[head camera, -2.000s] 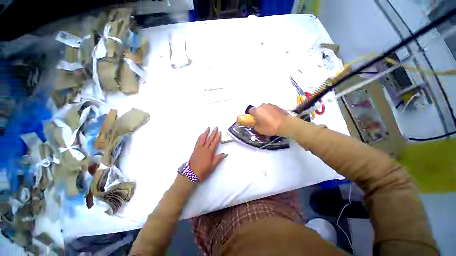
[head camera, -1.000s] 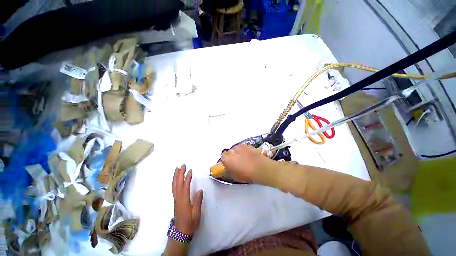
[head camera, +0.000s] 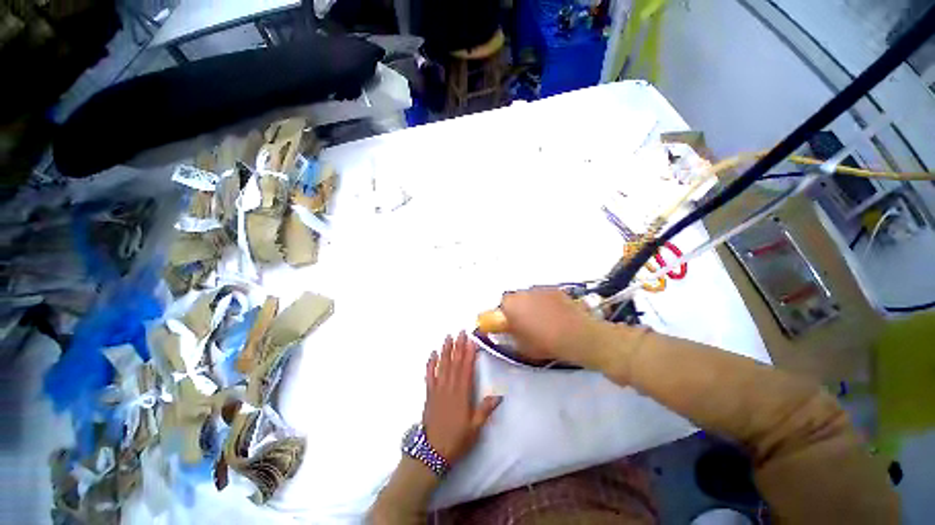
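Observation:
My right hand (head camera: 545, 324) is closed round the orange-tan handle of the steam iron (head camera: 513, 351). The iron's soleplate is down on the white padded cloth (head camera: 554, 420), its tip pointing left. My left hand (head camera: 452, 396) lies flat on the cloth just left of the iron tip, fingers extended, holding nothing that I can see. No cut piece can be made out under the iron or the hand. Faint dark edges of a pale piece (head camera: 391, 198) show further back on the cloth. Scissors with red and orange loops (head camera: 671, 260) lie right of the iron, partly behind the hose.
Tied khaki bundles (head camera: 269, 226) heap along the left side, with blue mesh-like material (head camera: 108, 333) beside them. A black hose (head camera: 738, 179) and yellow cord cross from upper right. The metal iron rest (head camera: 784, 269) is on the brown board at right. A stool (head camera: 474, 77) stands behind.
Since a second ago the iron has moved right in my right hand. My left hand has moved right too, now flat close to the iron's tip. The view has shifted.

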